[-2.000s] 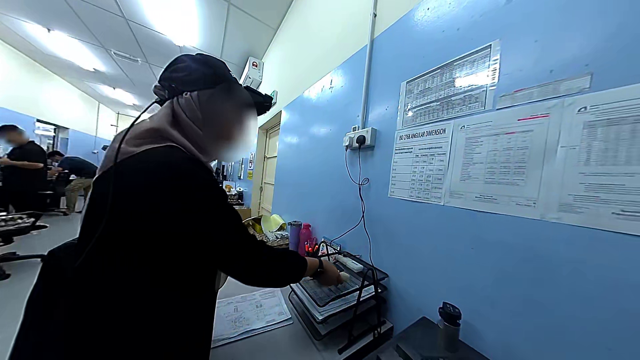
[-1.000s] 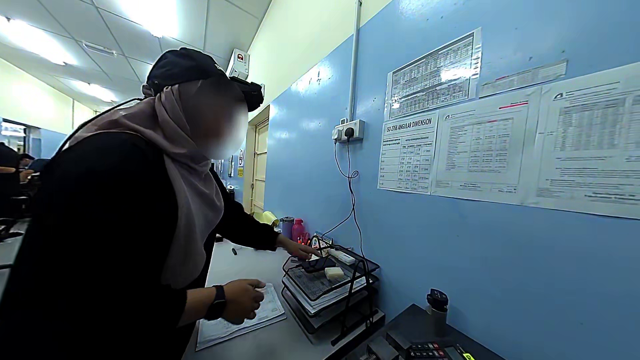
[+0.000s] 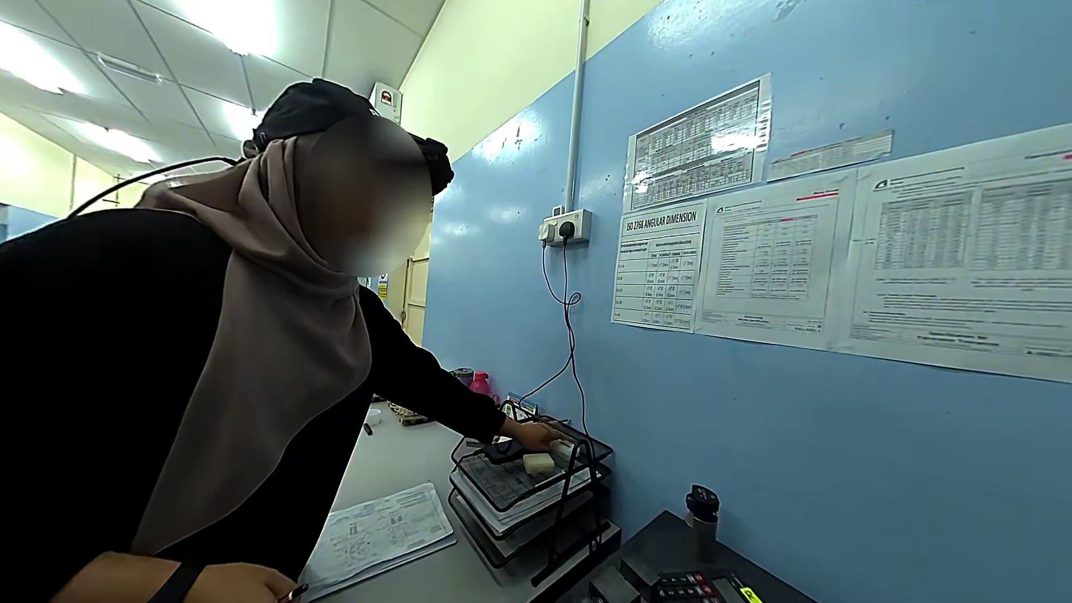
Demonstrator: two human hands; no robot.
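Note:
Neither of my hands is in view. A co-worker in a dark cap and long black sleeves leans over the grey desk (image 3: 389,461). One of the co-worker's hands (image 3: 536,434) reaches onto the top level of a black mesh letter tray (image 3: 502,490); its fingertips are near a pale item, and what it grips cannot be told. A cream-coloured block (image 3: 538,463) lies on that level, just in front of the hand. The co-worker's other hand (image 3: 230,584), with a dark wristband, is at the lower left edge, holding a slim, dark, pen-like object (image 3: 295,593).
Printed drawing sheets (image 3: 385,532) lie on the desk left of the tray. A dark bottle (image 3: 702,511) and a black keypad device (image 3: 687,586) stand at the lower right. Cables hang from the wall socket (image 3: 566,228) behind the tray. A pink bottle (image 3: 480,383) is farther back.
The co-worker's banded hand, first at the tray, has moved away to the lower left. The other hand has come onto the tray. The co-worker fills more of the view.

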